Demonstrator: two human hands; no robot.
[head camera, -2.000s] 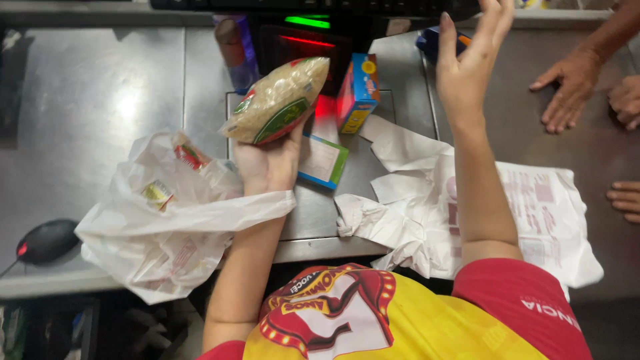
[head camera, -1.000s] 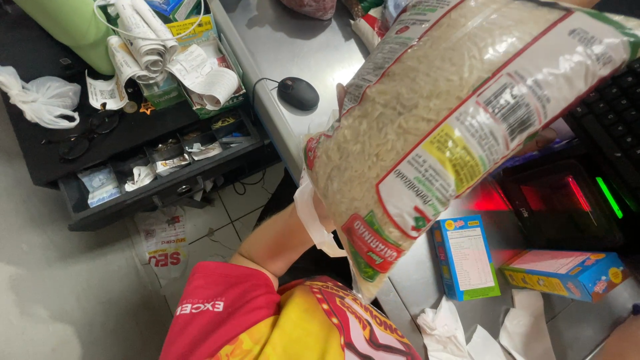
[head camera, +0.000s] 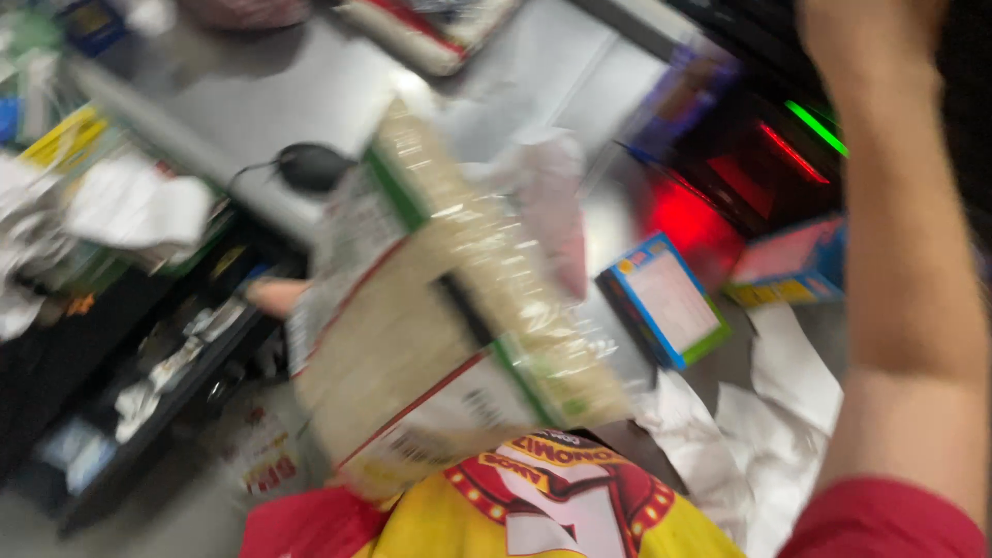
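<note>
A clear plastic bag of rice (head camera: 403, 341) with green and red stripes is held close to my chest. My left hand (head camera: 279, 297) is mostly behind it, with a fingertip showing at the bag's left edge. My right hand (head camera: 876, 15) is raised at the top right, over the dark keyboard area; its fingers are cut off by the frame and blurred. A small blue and green box (head camera: 668, 302) lies on the metal counter, and another blue and yellow box (head camera: 790, 260) is beside my right forearm. White plastic bags (head camera: 744, 434) are crumpled below the boxes.
A scanner (head camera: 763, 167) with red and green lights is at the upper right, a purple package (head camera: 674, 97) beside it. A black mouse (head camera: 312, 167) sits near the counter edge. At left are an open drawer (head camera: 178, 387) and crumpled papers (head camera: 136, 205). Another package (head camera: 434, 35) lies at the top.
The rice bag has turned and come down in front of my chest since one second ago. My right hand, out of view then, shows at the top right. The view has swung strongly.
</note>
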